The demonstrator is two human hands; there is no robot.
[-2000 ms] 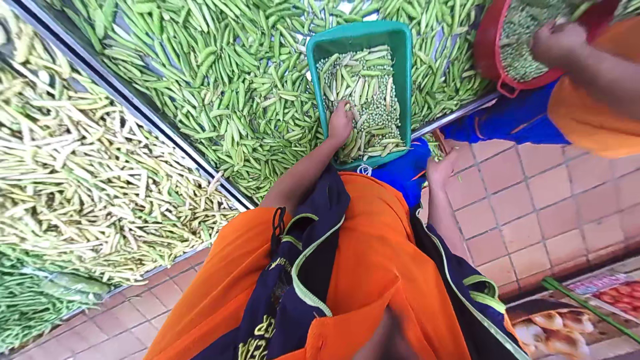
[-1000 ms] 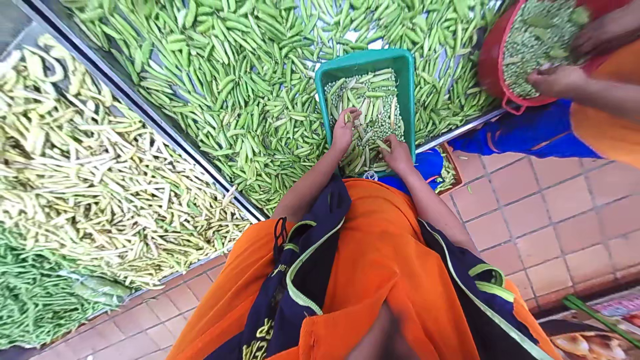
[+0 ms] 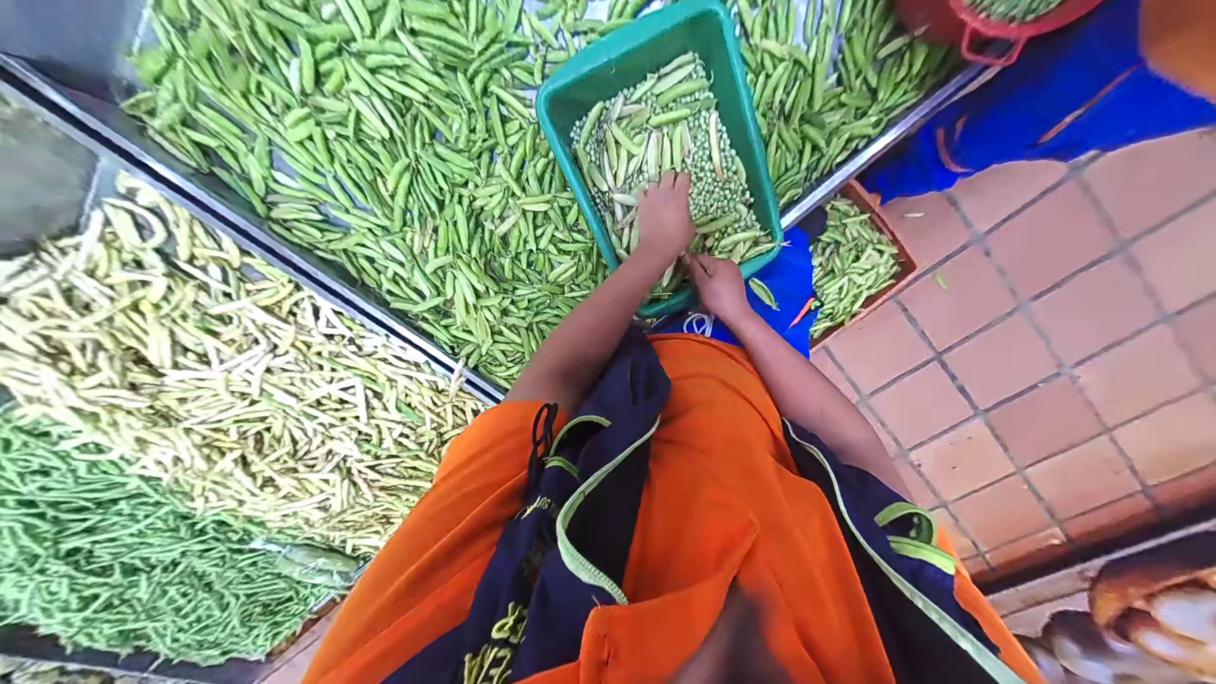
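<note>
A green plastic tub (image 3: 755, 157) rests tilted on the heap of pea pods, with shelled peas (image 3: 727, 195) and whole pods inside. My left hand (image 3: 667, 217) reaches into it, fingers on the pods; whether it grips one cannot be told. Near the tub's near rim is my right hand (image 3: 714, 282), its fingers bent close beneath my left wrist; what they hold is hidden. Green pea pods (image 3: 408, 142) cover the display to the left of and beyond the tub.
A crate of pods (image 3: 860, 261) stands on the tiled floor (image 3: 1035, 380) at the right. Paler bean pods (image 3: 237, 380) and thin green beans (image 3: 142, 560) lie left, past a metal divider (image 3: 247, 228). A red basket (image 3: 997, 33) is at top right, by a person in blue trousers.
My left hand has moved from above the tub's contents down onto the pods. My right hand has drawn back toward the near rim. The other person's hands have left the view.
</note>
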